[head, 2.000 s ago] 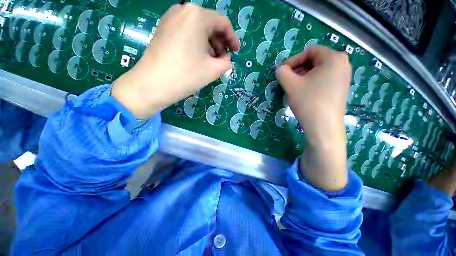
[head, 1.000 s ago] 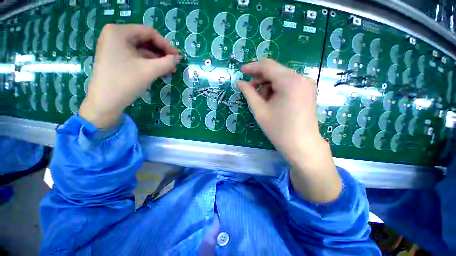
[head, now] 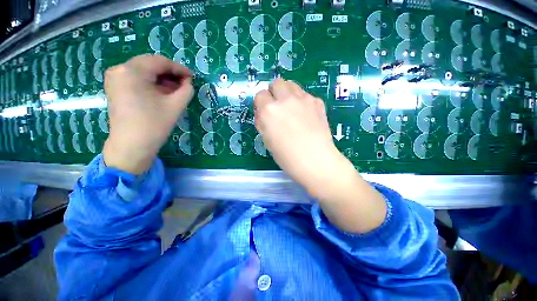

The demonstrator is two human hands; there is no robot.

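Observation:
A long green circuit board (head: 330, 53) with rows of white half-filled circles lies across the view. A loose pile of small leaded components (head: 234, 113) lies on it between my hands. My left hand (head: 147, 100) is over the board left of the pile, fingertips pinched together; whether a part is between them is too small to tell. My right hand (head: 291, 117) is right of the pile, fingertips down close to the board near a small dark component (head: 277, 72). Its fingertips partly hide each other, and I cannot tell if they grip it.
A metal rail (head: 235, 183) runs along the near side of the board, and another (head: 70, 17) along the far side. More small dark components (head: 406, 72) lie on the board at right. A blue-clothed part of another person (head: 494, 235) is at the right edge.
The view has turned, so the board looks more level. My right hand has turned, its fingertips now pointing at the board among the middle circles. My left hand stays pinched left of the pile.

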